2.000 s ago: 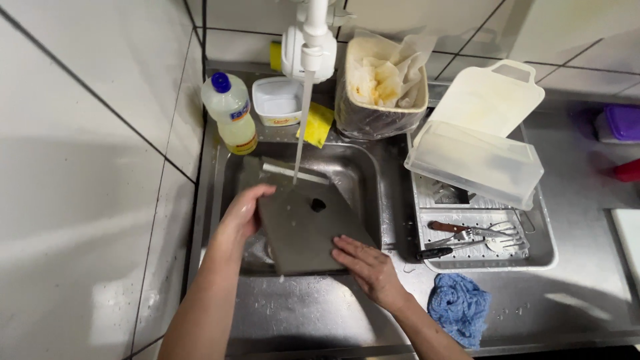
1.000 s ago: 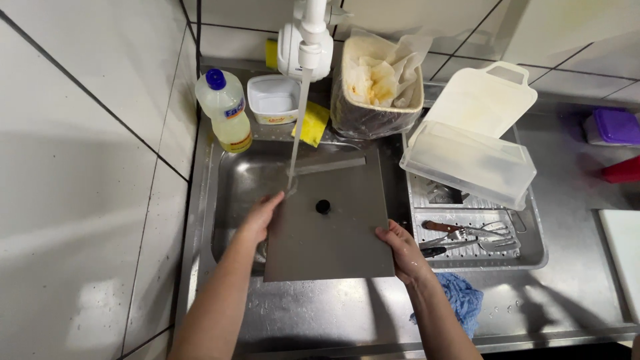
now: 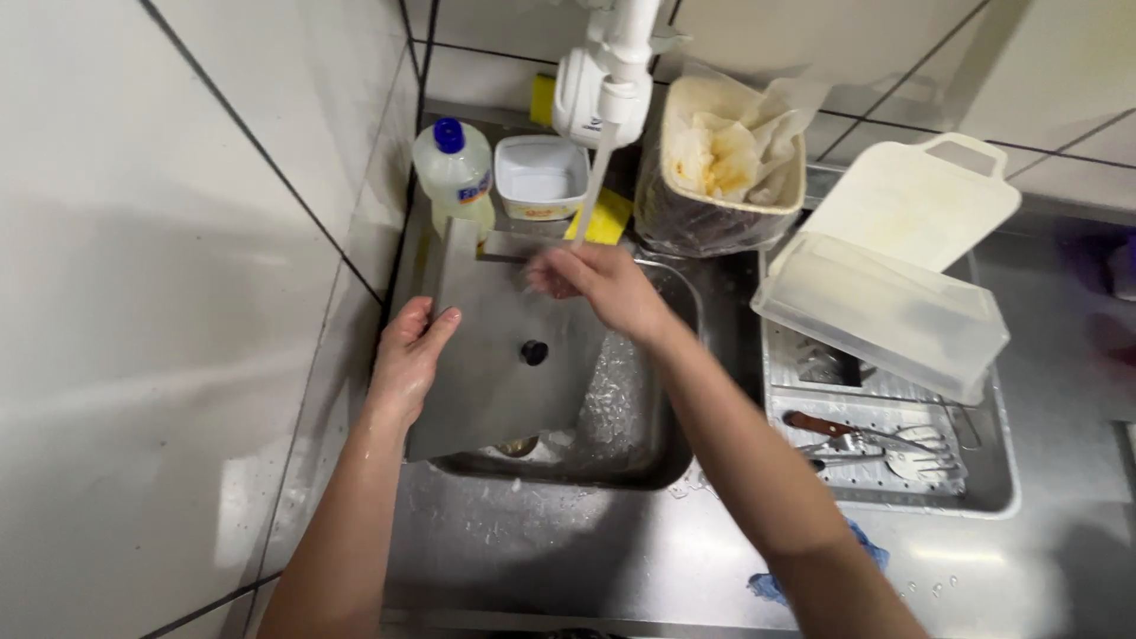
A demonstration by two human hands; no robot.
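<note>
A flat metal lid (image 3: 497,382) with a black knob (image 3: 533,352) is tilted over the left part of the steel sink (image 3: 683,444). My left hand (image 3: 415,355) grips its left edge, thumb on the face. My right hand (image 3: 590,280), partly blurred, is near the lid's upper right part, under the water stream (image 3: 596,182) from the white faucet (image 3: 626,53); whether it touches the lid I cannot tell. Water splashes in the sink to the right of the lid.
Behind the sink stand a blue-capped bottle (image 3: 453,173), a white tub (image 3: 541,173), a yellow sponge cloth (image 3: 605,217) and a lined waste bin (image 3: 728,177). At right, a dish rack (image 3: 1007,461) holds cutlery, a cutting board (image 3: 905,195) and a translucent container (image 3: 879,311). A blue cloth (image 3: 768,586) lies in front.
My right hand has let go of the lid's right side and moved up to the water stream. The lid has shifted left and tilted, still in my left hand.
</note>
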